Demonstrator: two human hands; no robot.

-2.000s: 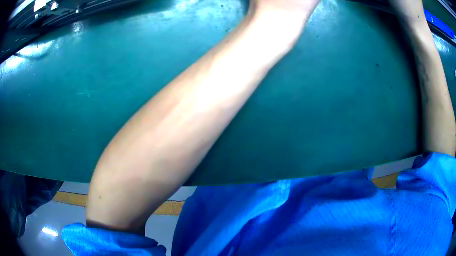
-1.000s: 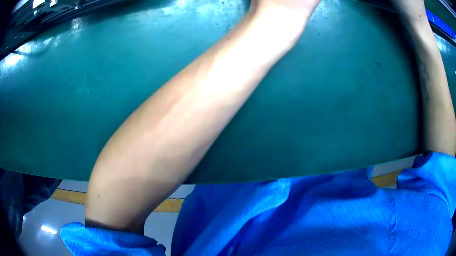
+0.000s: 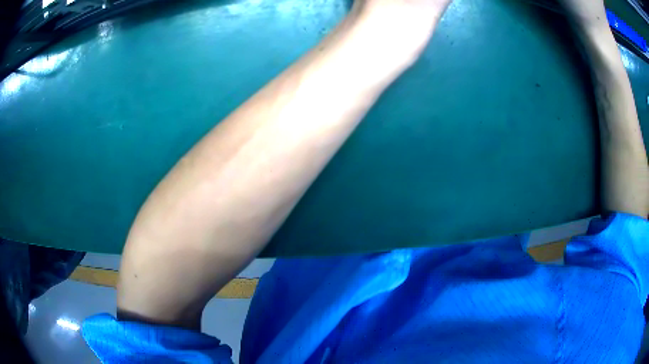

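The green mat (image 3: 455,163) covers the bench in front of me. My left forearm crosses it from the lower left up to the top edge. Only the wrist and a bright sliver of my left hand (image 3: 405,6) show at the top; the fingers are cut off by the picture's edge. My right forearm runs up along the right side, and the hand is out of the picture past the top edge. What either hand holds is hidden.
Dark and shiny long rails (image 3: 64,25) lie at the far left of the bench. A blue bar (image 3: 626,30) shows at the upper right. Below the bench's front edge are grey floor with a yellow line (image 3: 238,288) and a dark cloth-like shape (image 3: 43,270) at left.
My left forearm has shifted very slightly to the left and the bench edge sits slightly higher in the picture. Otherwise the arms hold the same pose.
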